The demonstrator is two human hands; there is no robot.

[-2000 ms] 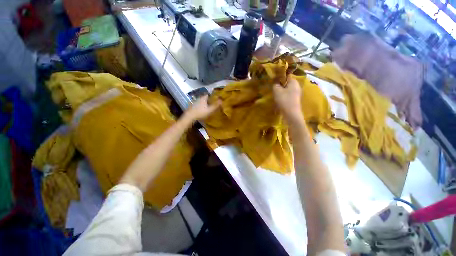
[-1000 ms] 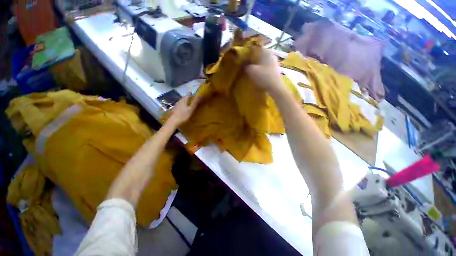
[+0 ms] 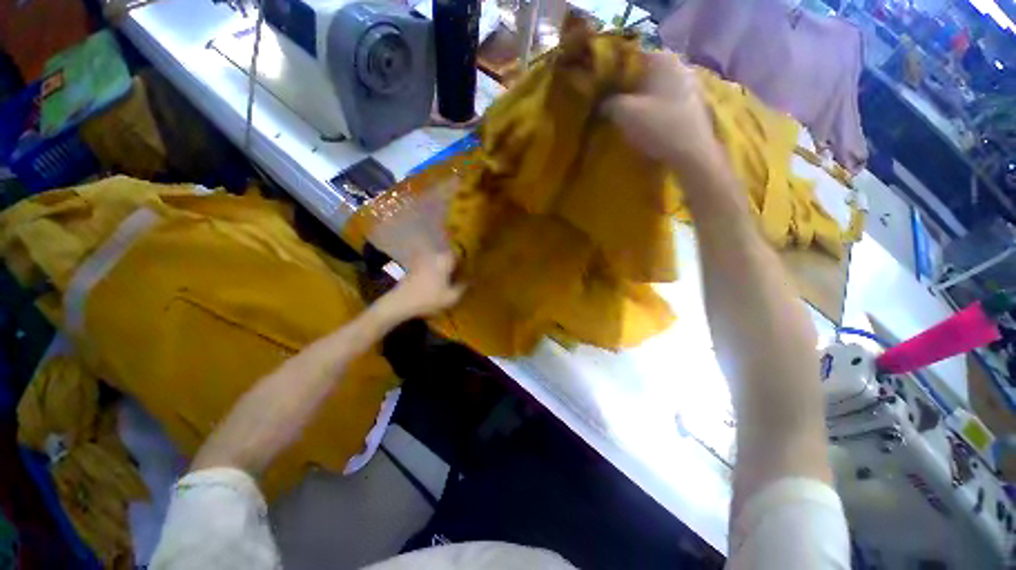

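Observation:
A bunched heap of mustard-yellow cloth is held up over the white table. My right hand grips its upper part, fingers closed around the folds. My left hand is at the heap's lower left edge, by the table's front edge; its fingers meet the cloth, but blur hides whether they grip it. An orange-yellow piece lies blurred beyond my left hand.
A sewing machine with a round handwheel stands beyond. More yellow cloth is heaped low left, near a blue basket. Loose yellow pieces lie at the back right. A white machine with a pink cone stands lower right.
My right hand has lifted the yellow cloth and carried it to the right. My left hand has moved down along the table's front edge. The view has shifted.

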